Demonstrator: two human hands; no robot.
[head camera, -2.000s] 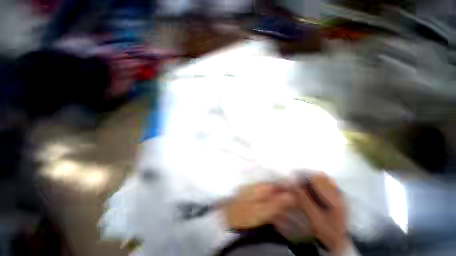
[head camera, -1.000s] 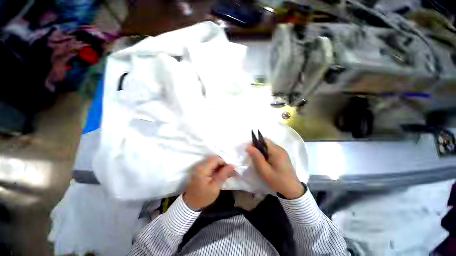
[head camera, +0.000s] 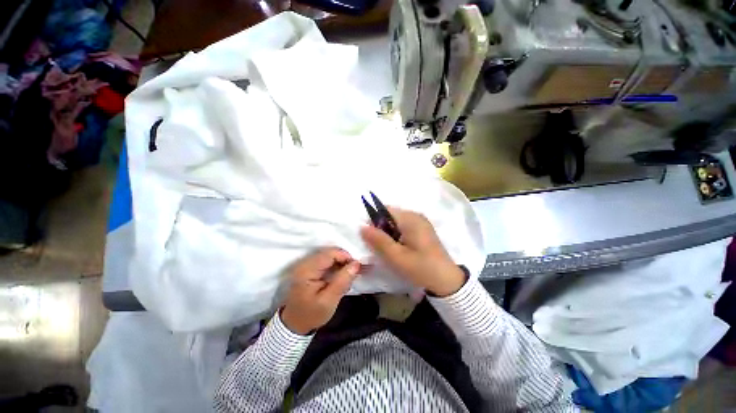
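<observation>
A white garment (head camera: 234, 242) lies heaped over the left of the table and hangs over its front edge. My left hand (head camera: 320, 289) pinches the garment's near edge between thumb and fingertips. My right hand (head camera: 416, 250) holds small dark thread snips (head camera: 381, 216), their two blades apart and pointing up and away from me over the cloth. My right thumb and fingers are close to the left fingertips. Any thread between the fingertips is too fine to tell. A small dark mark (head camera: 155, 135) shows at the garment's upper left.
The sewing machine head (head camera: 436, 64) stands at the upper right, its lit needle area beside the garment. Black scissors-like loops (head camera: 555, 155) lie on the bed. A small box (head camera: 710, 179) sits at the far right. White cloth (head camera: 637, 314) hangs lower right above blue cloth (head camera: 629, 394).
The view has steadied and shifted, so the garment and machine appear higher and further left. Both hands have stayed at the garment's near edge, the right still holding the snips.
</observation>
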